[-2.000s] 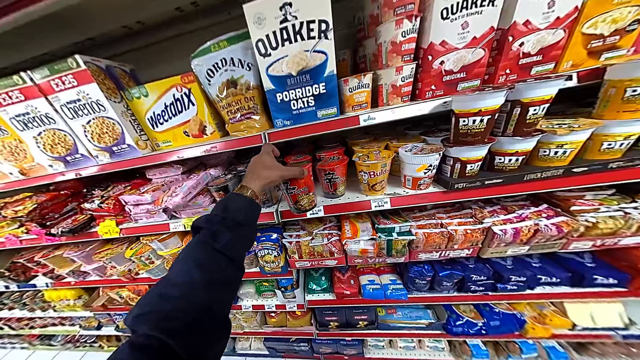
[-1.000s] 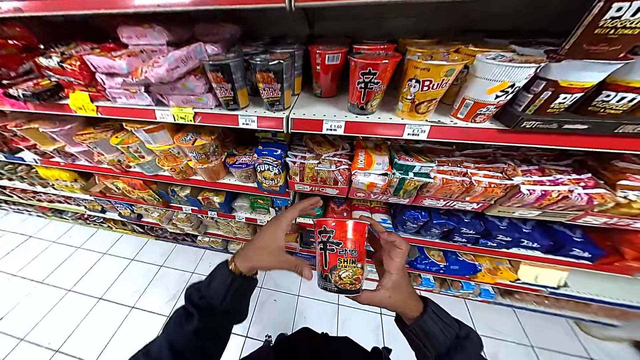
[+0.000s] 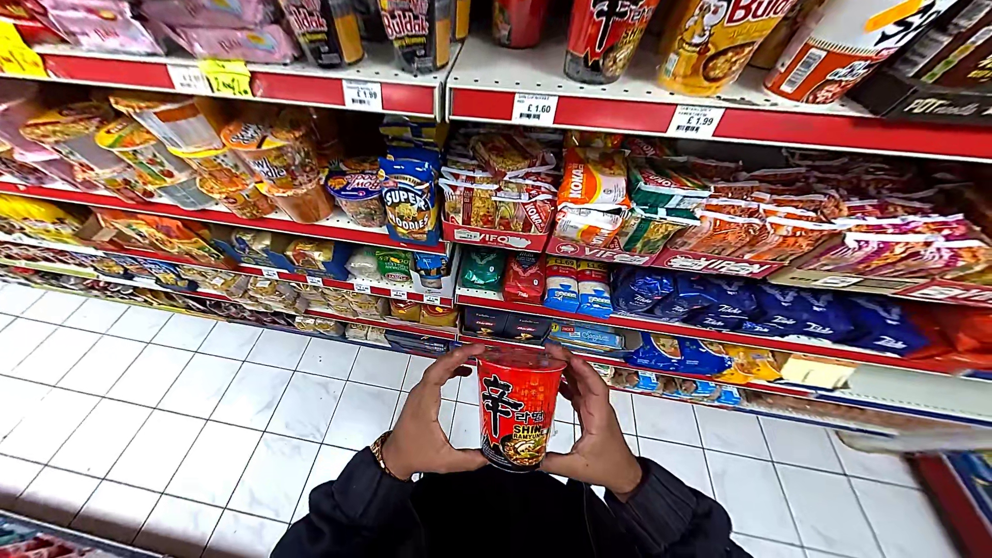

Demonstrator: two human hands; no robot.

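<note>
A red Shin Ramyun noodle cup (image 3: 519, 411) is held upright in front of my chest, its printed front facing me. My left hand (image 3: 434, 422) grips its left side, thumb near the base and fingers at the rim. On the right side, my right hand (image 3: 593, 426) holds it the same way. A gold-coloured band is on my left wrist. A similar red noodle cup (image 3: 604, 39) stands on the shelf above, beside a yellow Buldak cup (image 3: 721, 46).
Shelves with red price edges (image 3: 790, 132) cross the view. They hold noodle packets (image 3: 593, 182), a blue Super Noodles pack (image 3: 409, 198), stacked noodle tubs (image 3: 283, 155) and blue bags (image 3: 725, 306). White floor tiles (image 3: 232, 395) lie below. A red-edged unit (image 3: 945, 496) is at the lower right.
Two seconds ago my left hand was at the red cups on the shelf. A second ago the cup was by my right hand with my left hand spread; now both hands hold it.
</note>
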